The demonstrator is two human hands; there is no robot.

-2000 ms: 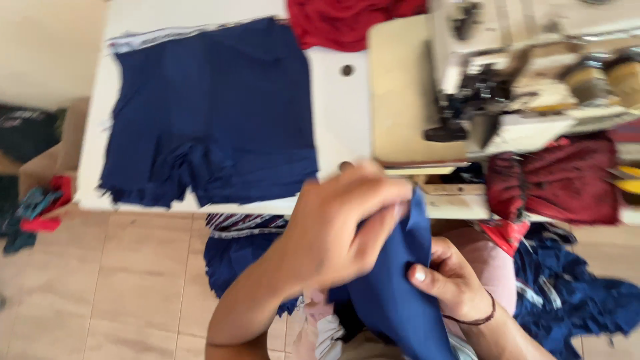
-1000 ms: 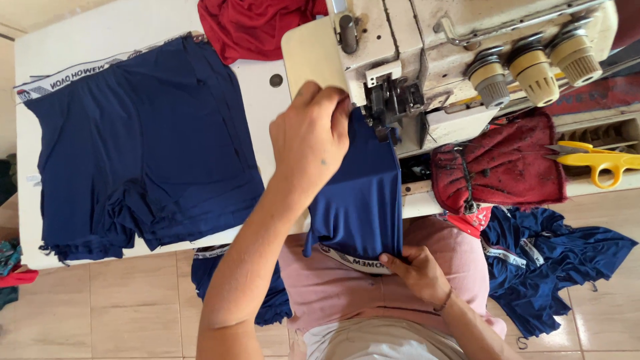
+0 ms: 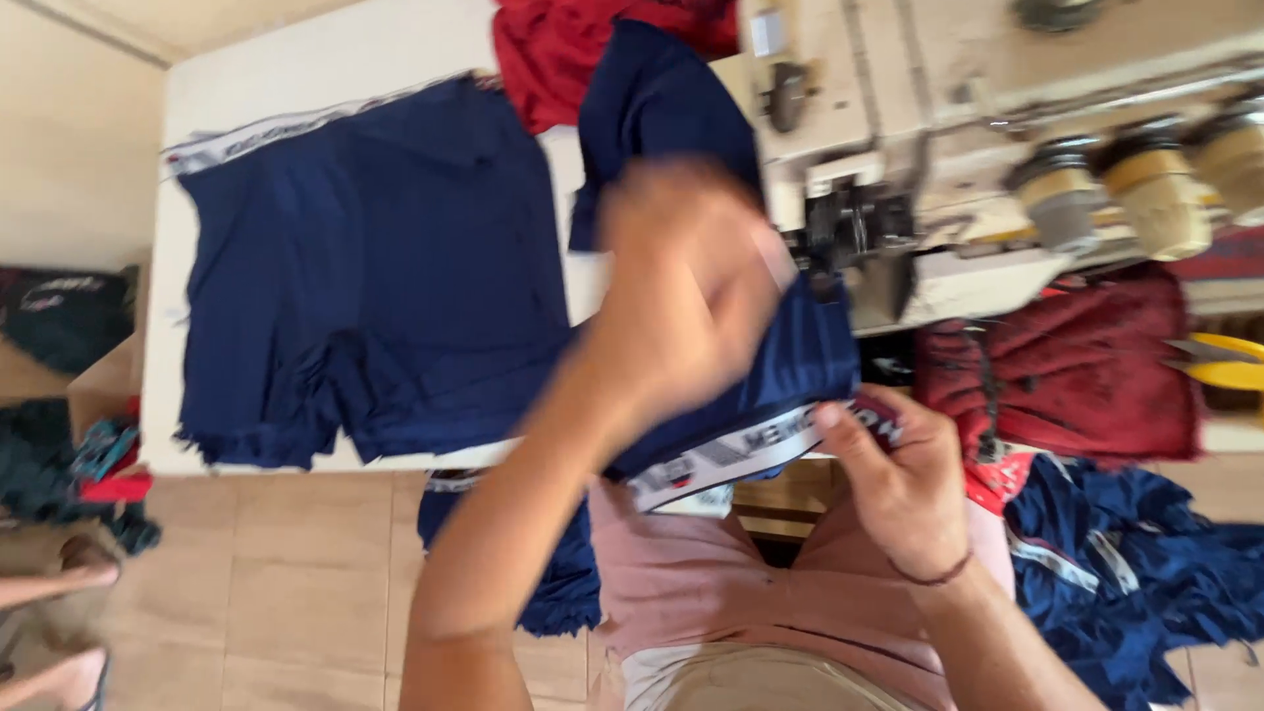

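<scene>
A navy blue garment (image 3: 800, 336) with a white printed elastic waistband (image 3: 731, 459) hangs at the table's front edge, beside the needle and presser-foot area (image 3: 854, 222) of a sewing machine. My right hand (image 3: 899, 484) pinches one end of the waistband between thumb and fingers. My left hand (image 3: 691, 286), blurred and with curled fingers, is over the garment, left of the presser-foot area; its grip is not clear. Behind it, navy fabric (image 3: 671, 109) extends up towards a red cloth (image 3: 553, 69). A stack of navy boxer shorts (image 3: 395, 267) lies flat to the left.
The cream machine head with tension dials (image 3: 1155, 193) stands at right. Below are a dark red cloth pouch (image 3: 1066, 365) and yellow-handled scissors (image 3: 1229, 363). More navy garments hang at lower left (image 3: 563, 563) and lower right (image 3: 1136, 563). Another person's feet (image 3: 79, 681) show at far left.
The garment's waistband has risen from my lap to the table edge with my right hand. Navy fabric now extends up beside the red cloth. My left hand has moved away from the machine plate.
</scene>
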